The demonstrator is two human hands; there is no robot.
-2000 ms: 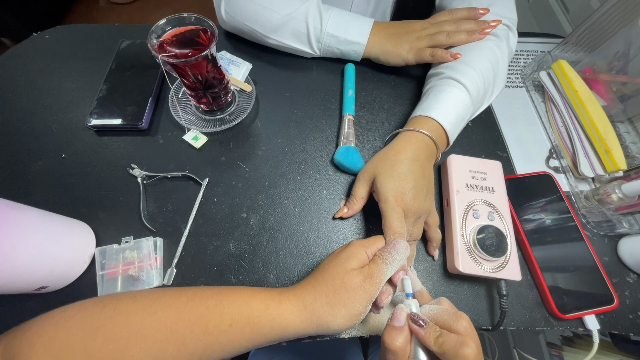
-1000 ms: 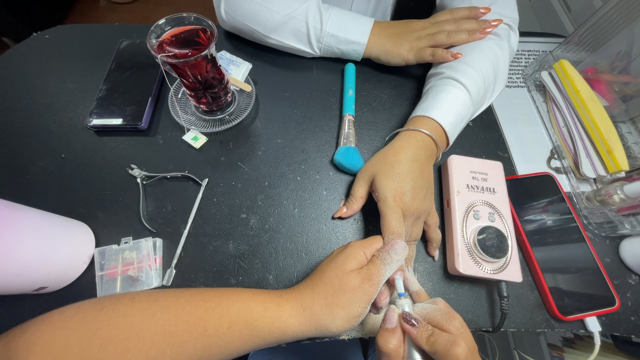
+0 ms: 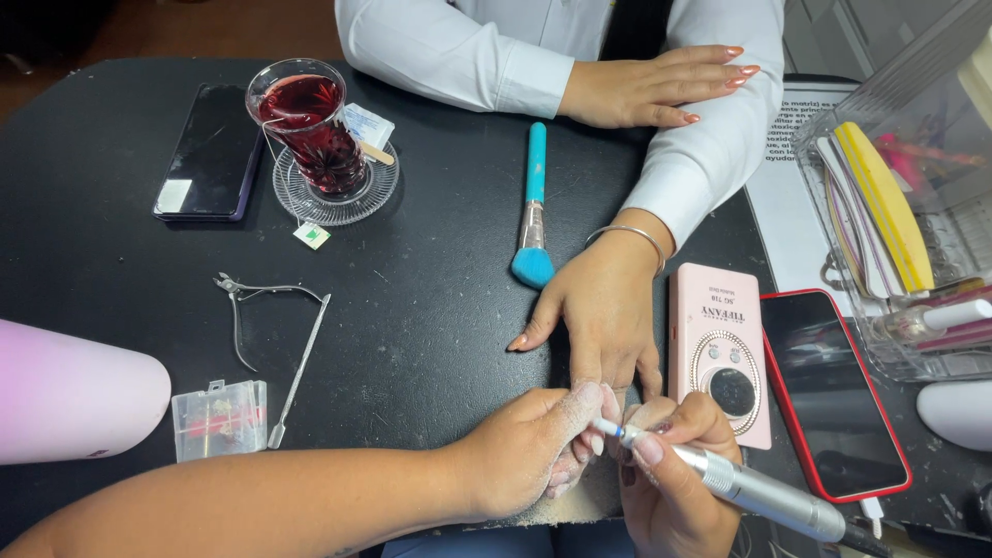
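Dusted with pale powder, my left hand (image 3: 535, 449) grips a finger of the other person's hand (image 3: 608, 310), which lies palm down and wears a bangle. My right hand (image 3: 682, 473) holds a silver electric nail drill (image 3: 763, 492) like a pen, its white, blue-ringed bit (image 3: 609, 426) beside that finger's tip; whether it touches is unclear. The pink drill control box (image 3: 718, 349) lies just beyond my right hand. Above the held hand is a turquoise-handled brush (image 3: 535, 205). Pale dust lies on the table edge under my hands.
At left are a cuticle nipper (image 3: 236, 310), a metal cuticle pusher (image 3: 301, 372), a small clear case (image 3: 221, 422), a pink-white rounded device (image 3: 77, 395), a phone (image 3: 209, 151) and a glass of red drink (image 3: 306, 132). A red-cased phone (image 3: 837, 395) and a clear organizer (image 3: 860, 341) with files stand right.
My right hand has tilted the drill; its body now slants down to the right, where before it pointed more steeply toward me. My left hand keeps its hold on the finger.
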